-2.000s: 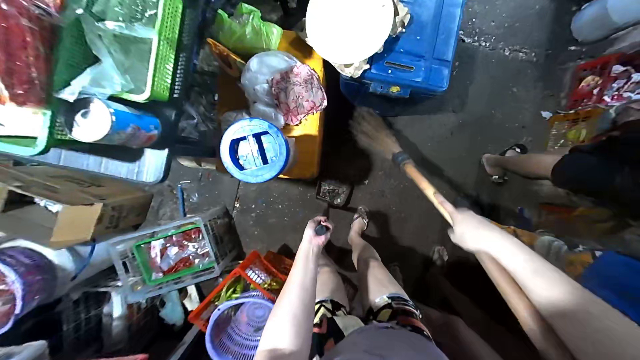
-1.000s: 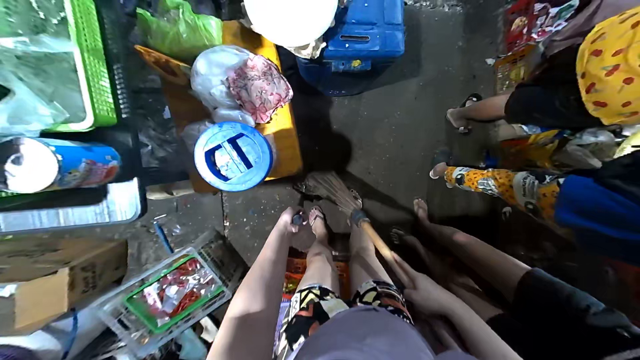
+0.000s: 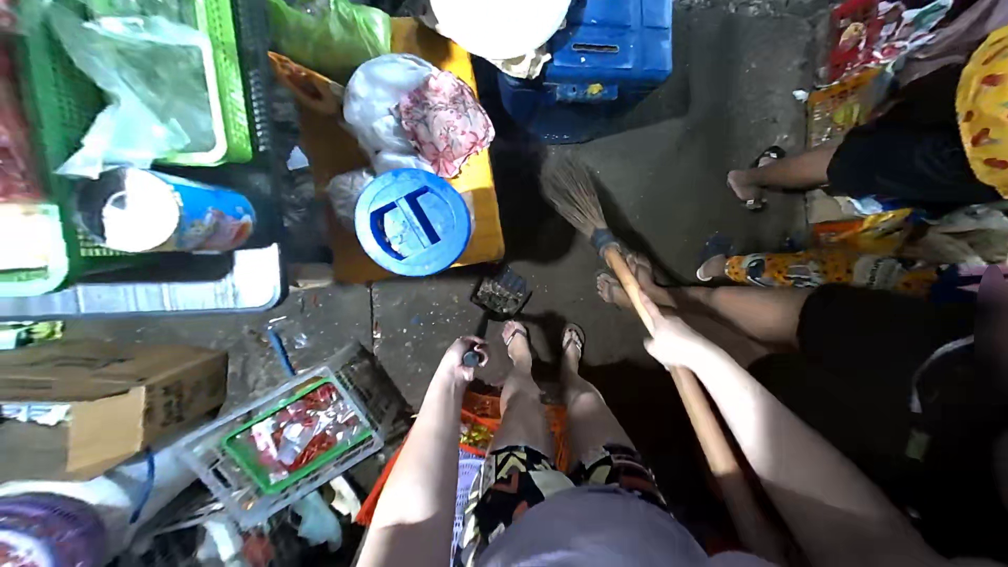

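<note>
My left hand point(image 3: 465, 358) grips the dark upright handle of a long-handled dustpan. The dustpan's pan point(image 3: 502, 292) rests on the floor just ahead of my feet and holds dark debris. My right hand point(image 3: 677, 340) is closed around the thick wooden handle of a broom point(image 3: 630, 283). The broom's bristles point(image 3: 573, 189) spread over the concrete, right of the yellow crate and below the blue cooler box. A gap of bare floor separates the bristles from the pan.
A yellow crate point(image 3: 490, 228) holds plastic bags and a blue-lidded container point(image 3: 413, 222). Ahead stands a blue cooler box point(image 3: 614, 47). A grey basket point(image 3: 189, 465) and a cardboard box point(image 3: 181, 386) are at left. On the right, people's legs and feet point(image 3: 744, 189) stand close by.
The broom's bristles have moved away from my feet and the pan, out toward the cooler box. Both hands keep their grips. The view has shifted.
</note>
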